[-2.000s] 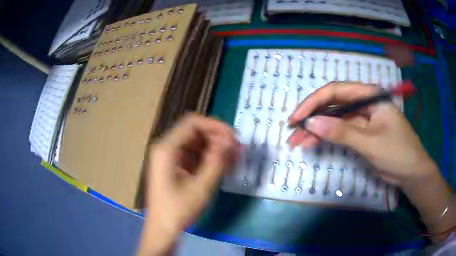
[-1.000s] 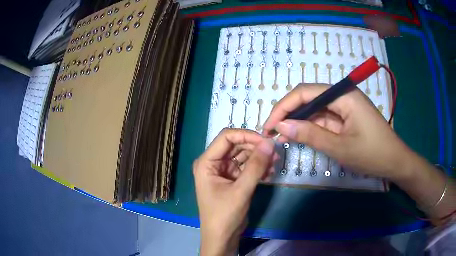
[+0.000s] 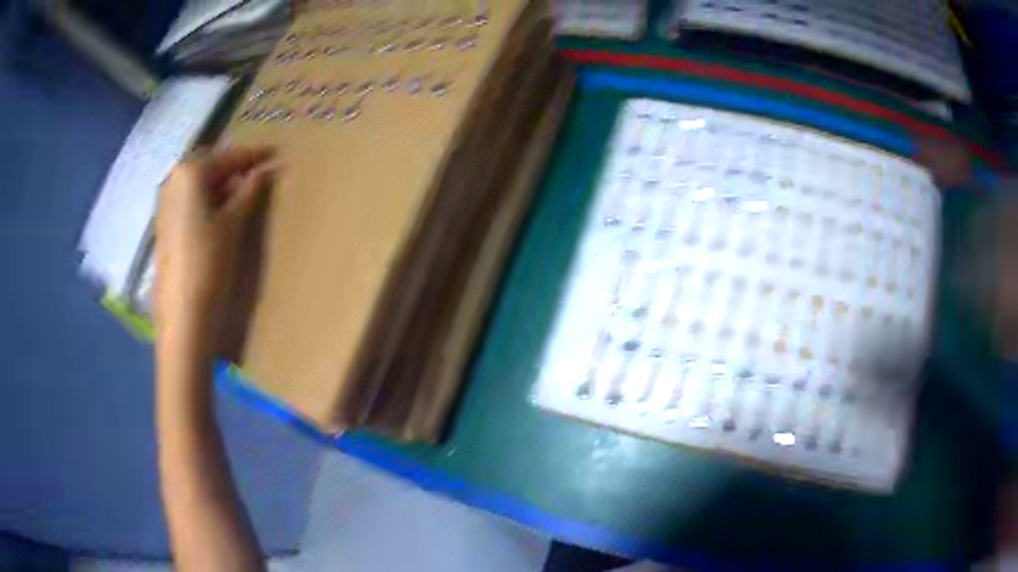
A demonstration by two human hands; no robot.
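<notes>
My left hand (image 3: 218,212) is over the left edge of the brown cardboard sheet (image 3: 346,223), its fingertips close together below the rows of shiny small parts (image 3: 419,84). The hand is blurred, and I cannot tell whether it holds a part. The white board (image 3: 737,279) lies flat on the green bench, with rows of dumbbell marks, blurred. My right hand is out of the picture, except perhaps for a blurred skin-toned patch at the right edge. The pen tool does not show.
Under the top sheet is a thick stack of cardboard (image 3: 447,302). White boards stand at far left (image 3: 151,179) and behind (image 3: 826,34). Red and blue tape lines (image 3: 714,95) run behind the white board. Blue tape (image 3: 447,486) edges the front of the green bench (image 3: 525,458).
My left hand has left my right hand and moved left to the cardboard sheet. My right hand and the pen tool have gone from over the white board. The whole view has shifted.
</notes>
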